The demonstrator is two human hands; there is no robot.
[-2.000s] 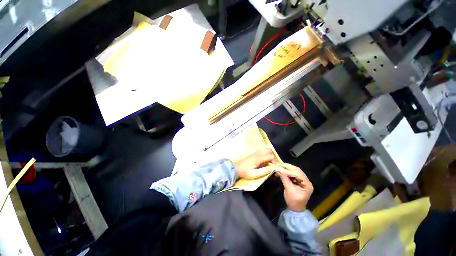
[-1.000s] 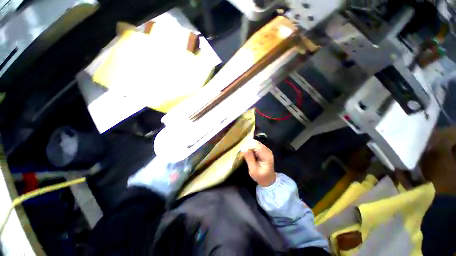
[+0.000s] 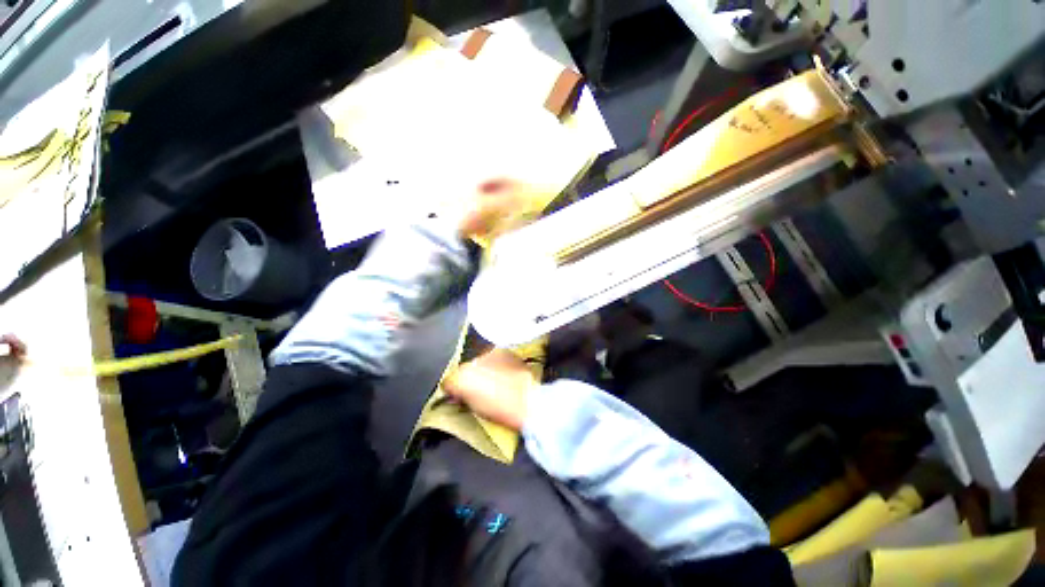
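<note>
My right hand (image 3: 493, 388) grips a folded yellow panel (image 3: 464, 424) just below the rounded end of the white machine arm (image 3: 510, 300). My left hand (image 3: 495, 209) is blurred, at the lower right edge of the panel stack (image 3: 458, 115); whether it holds a sheet I cannot tell. The stack is very bright, with brown patches (image 3: 564, 92) near its upper right side. The orange-yellow template (image 3: 739, 132) with dark handwriting lies along the arm, its far end under the sewing head (image 3: 951, 57).
The support board (image 3: 335, 201) carries the stack. A grey waste bin (image 3: 235, 261) stands left. A red hose (image 3: 724, 307) loops beneath the arm. Yellow and grey pieces (image 3: 951, 560) lie lower right. At the far left, another person's hand (image 3: 12, 347) shows near a yellow strip (image 3: 172, 358).
The view has shifted left. My left hand has left the lap area and moved up to the stack. My right hand has moved left with the yellow panel, now below the arm's end.
</note>
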